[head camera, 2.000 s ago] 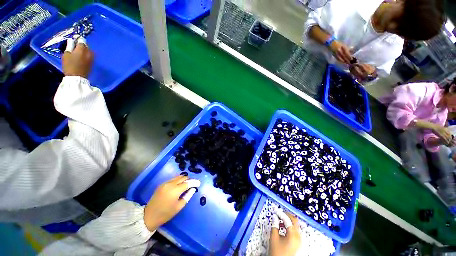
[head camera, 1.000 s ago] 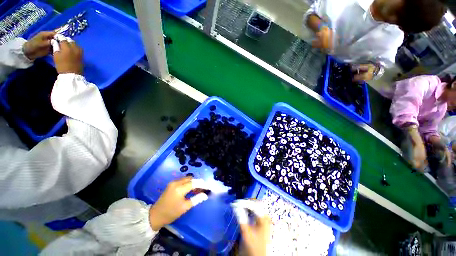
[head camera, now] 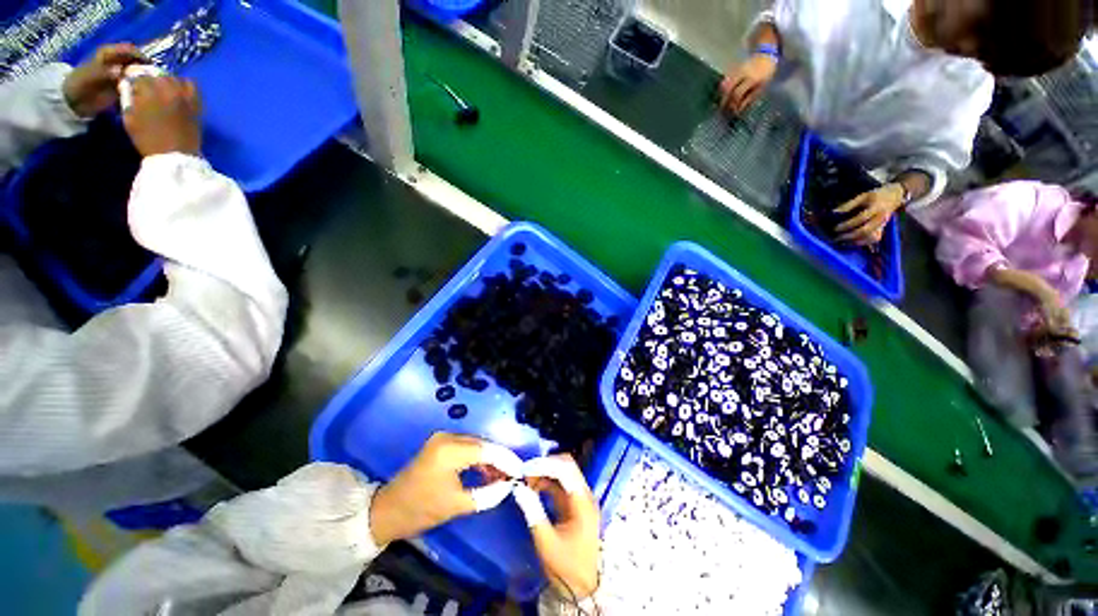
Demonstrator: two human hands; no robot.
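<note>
My left hand (head camera: pixel 440 487) and my right hand (head camera: pixel 560 517) meet fingertip to fingertip over the lower part of the left blue tray (head camera: pixel 373 415). White finger cots cover the fingertips. A small dark piece shows between them, mostly hidden by the fingers. Black housings (head camera: pixel 530 343) lie heaped in the left tray. White ring inserts (head camera: pixel 692 548) fill the lower right tray as a glaring patch. Assembled pieces (head camera: pixel 735 397), black with white rings, fill the upper right tray, which overlaps the tray of white pieces.
A green conveyor belt (head camera: pixel 578 199) runs beyond the trays, with a few small parts on it. A white post (head camera: pixel 379 90) stands at its near edge. A neighbour's white sleeve (head camera: pixel 205 277) and another blue tray (head camera: pixel 271 90) are at left. Two workers sit across the belt.
My right hand has moved from the white pieces to my left hand, and their fingertips now meet. My left hand has moved slightly right and down.
</note>
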